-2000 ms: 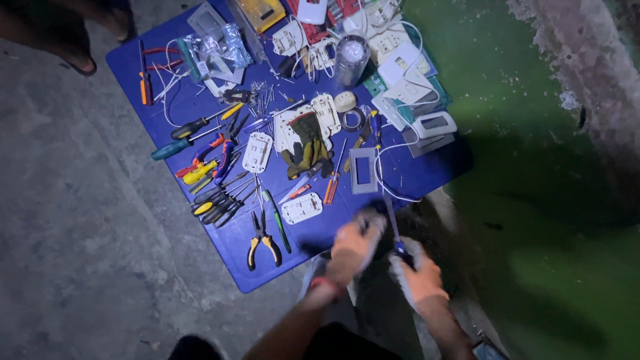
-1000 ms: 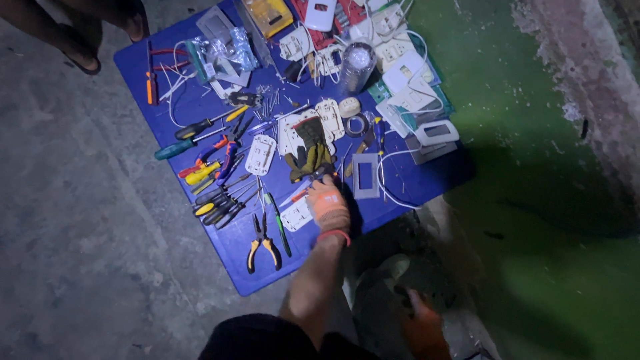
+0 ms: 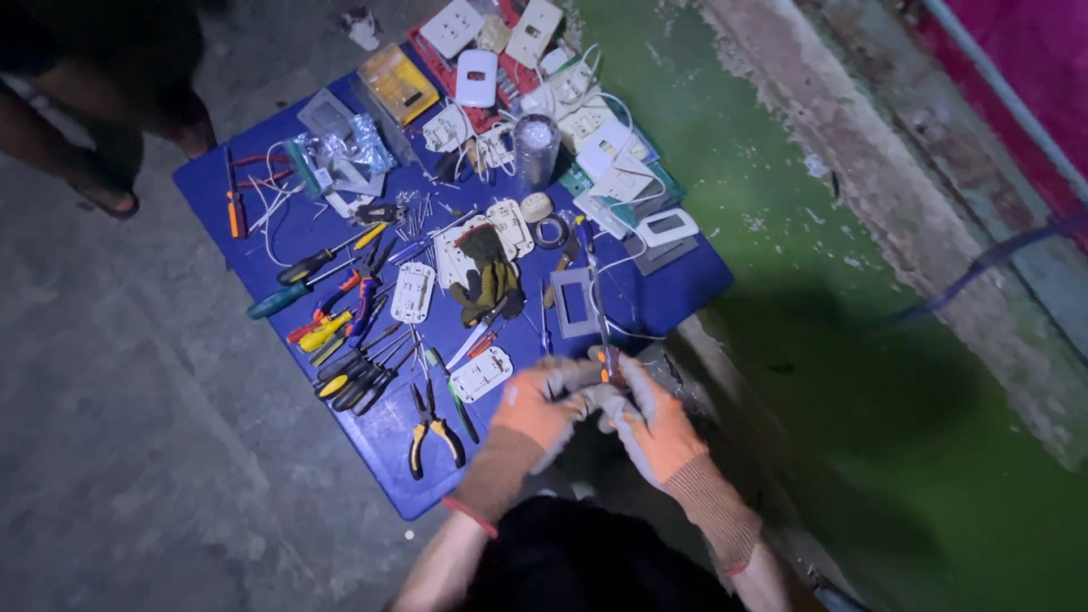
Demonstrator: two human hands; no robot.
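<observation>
Both hands wear orange and grey knit gloves near the table's front edge. My right hand [image 3: 650,416] is closed on the dark handle, with orange parts, of a screwdriver [image 3: 607,364] whose shaft points away from me. Against the same handle are the fingers of my left hand [image 3: 552,399]; whether they grip it is hidden. Just beyond lies a grey rectangular frame [image 3: 575,303] with a white cable beside it. A white plastic mounting plate [image 3: 482,374] lies left of my left hand, near yellow-and-black long-nose pliers [image 3: 432,431]. A dark green work glove [image 3: 489,285] lies mid-table.
The blue table [image 3: 374,459] carries screwdrivers [image 3: 348,382], blue-and-red pliers [image 3: 355,293], black tape [image 3: 550,230], a wrapped cylinder [image 3: 536,153], white socket plates [image 3: 452,28] and a yellow case [image 3: 399,83]. Another person's bare legs and sandalled feet [image 3: 110,191] are at the upper left.
My left hand has drawn back from beside the green glove toward me. My right hand has come up from below the table edge, and the two now meet at the screwdriver.
</observation>
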